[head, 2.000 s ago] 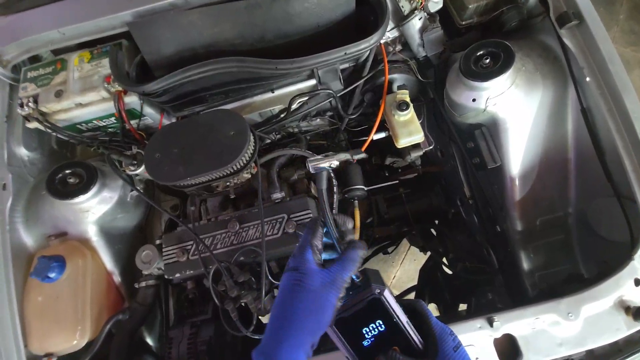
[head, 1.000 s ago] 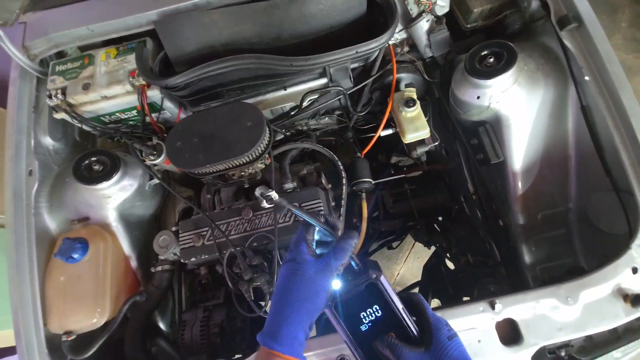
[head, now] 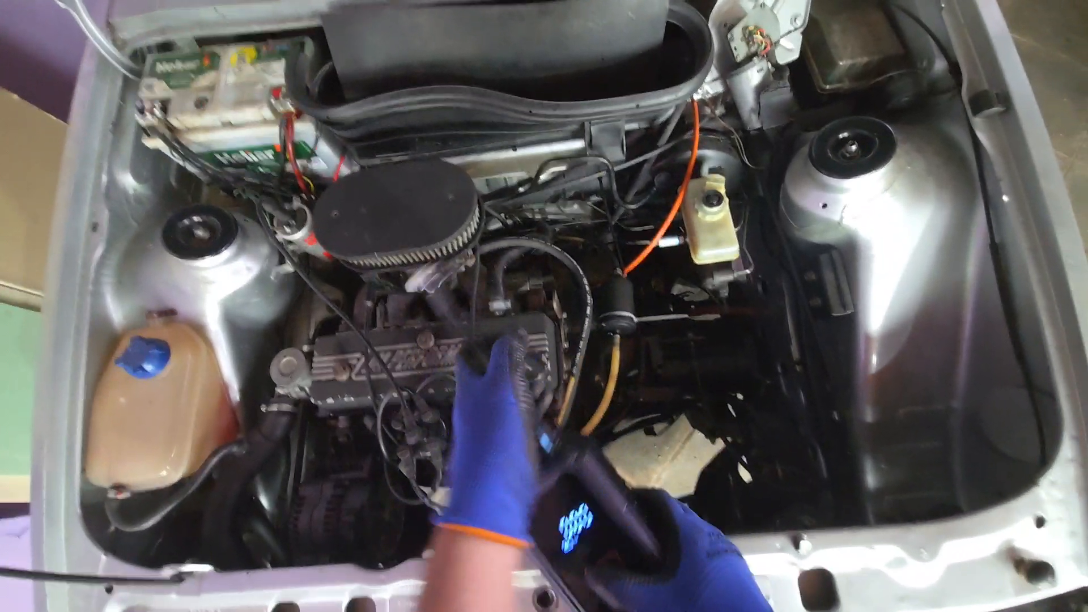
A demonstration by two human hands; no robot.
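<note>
My left hand (head: 493, 433), in a blue glove with dark fingers, reaches over the valve cover (head: 425, 361) and is blurred. From its fingers a blurred dark hose appears to run up to a metal end (head: 433, 276) below the oval air filter (head: 398, 212). My right hand (head: 688, 561), gloved alike, grips a dark handheld device (head: 586, 518) with a lit digital display, blurred, low in the view. Right of the valve cover, a black cylindrical inline part (head: 618, 304) joins an orange hose (head: 680, 200) and a yellowish hose (head: 608, 391).
A battery (head: 221, 102) sits at upper left, and a coolant tank (head: 161, 408) with a blue cap at lower left. The brake fluid reservoir (head: 712, 223) stands right of the engine. A strut tower (head: 850, 187) rises at right. The car's front crossmember (head: 918, 544) borders the bay near me.
My left hand has reached farther over the valve cover, and the hose's metal end is now closer to the air filter. My right hand still grips the device.
</note>
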